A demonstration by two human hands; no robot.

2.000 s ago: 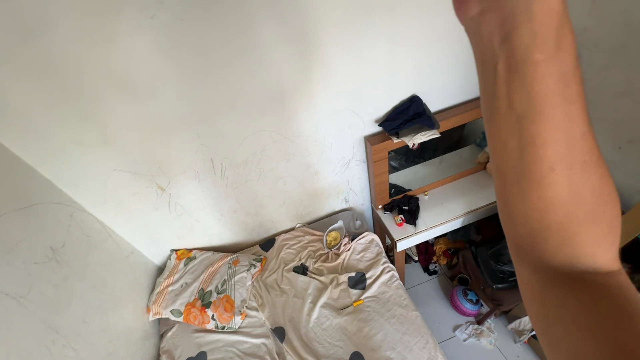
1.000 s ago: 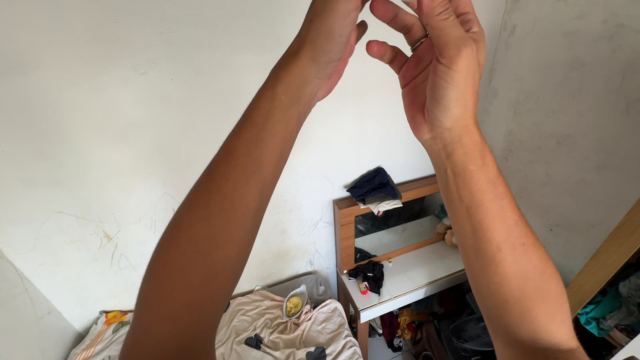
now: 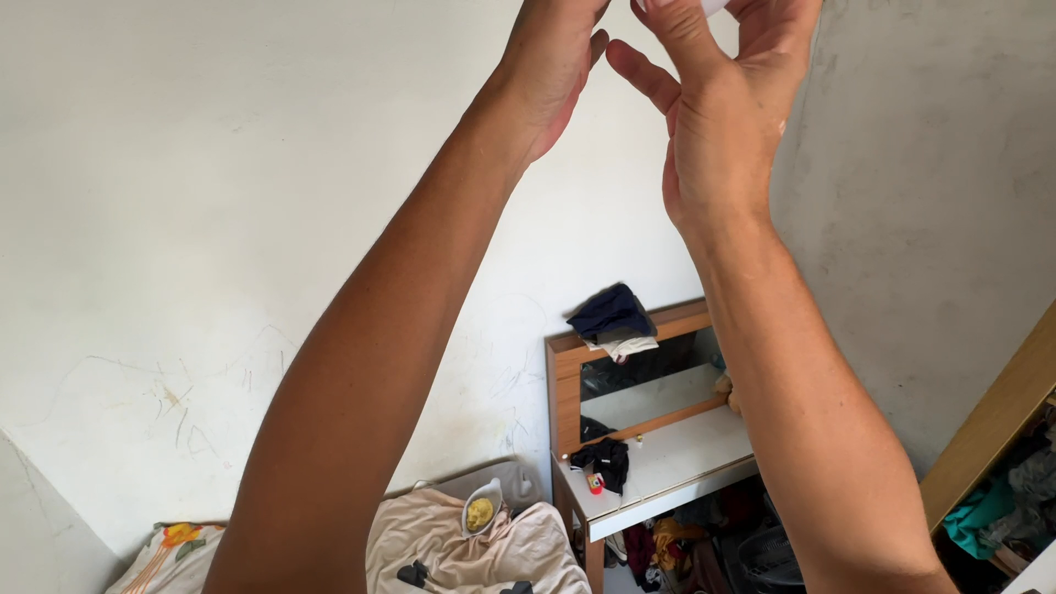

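Both my arms reach up past the top of the view. My left hand [image 3: 557,70] is cut off by the top edge; its fingers are mostly out of view, so what it holds cannot be told. My right hand [image 3: 722,107] is beside it on the right, palm side showing, with thumb and fingers around a white rounded object [image 3: 711,5], of which only the lower rim shows. A gap of white wall lies between the two hands.
Below is a wooden dressing table [image 3: 676,462] with a mirror [image 3: 652,384], dark clothes [image 3: 612,313] on its frame and a black cloth [image 3: 606,462]. A bed with a beige sheet [image 3: 445,544] holds a bowl of yellow stuff [image 3: 480,513]. Clothes fill a shelf [image 3: 990,429] at right.
Two seconds ago only one forearm showed; my left arm has since come into view. A white object now shows at my right hand. The view has shifted to the right.
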